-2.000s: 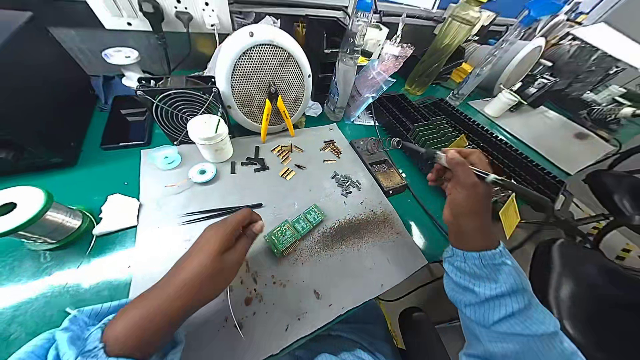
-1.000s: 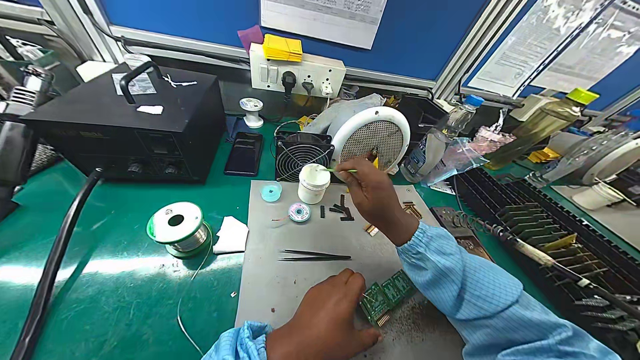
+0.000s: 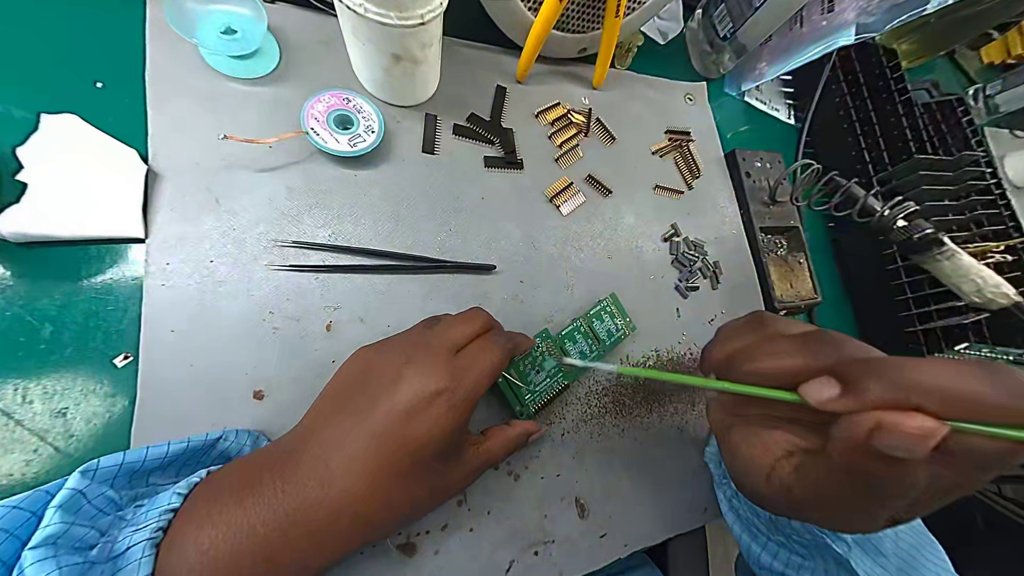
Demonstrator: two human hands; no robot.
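Observation:
My left hand [image 3: 416,408] holds the left end of a green circuit board [image 3: 586,336] between fingers and thumb, on the grey mat [image 3: 360,312]. In my right hand [image 3: 832,416] is a thin green-handled brush [image 3: 720,385], its pale tip at the board's surface near my left fingertips. Black tweezers [image 3: 384,258] lie on the mat beyond my left hand. Farther back are a spool of desoldering braid [image 3: 344,122], black pin sockets [image 3: 486,134], gold pin headers [image 3: 566,132] and small metal-cased parts [image 3: 692,260]. A white jar [image 3: 396,52] stands behind them.
A soldering iron [image 3: 944,248] rests in a coiled holder over its stand [image 3: 772,232] at right, beside a black slotted rack [image 3: 864,104]. Yellow-handled cutters [image 3: 572,40] lean on a round fan-like unit at the back. Dark debris [image 3: 640,392] covers the mat right of the board.
My right hand held the soldering iron in the oldest frame, then the brush at the white jar; now the brush is at the board. The iron rests in its holder. The view has moved much closer.

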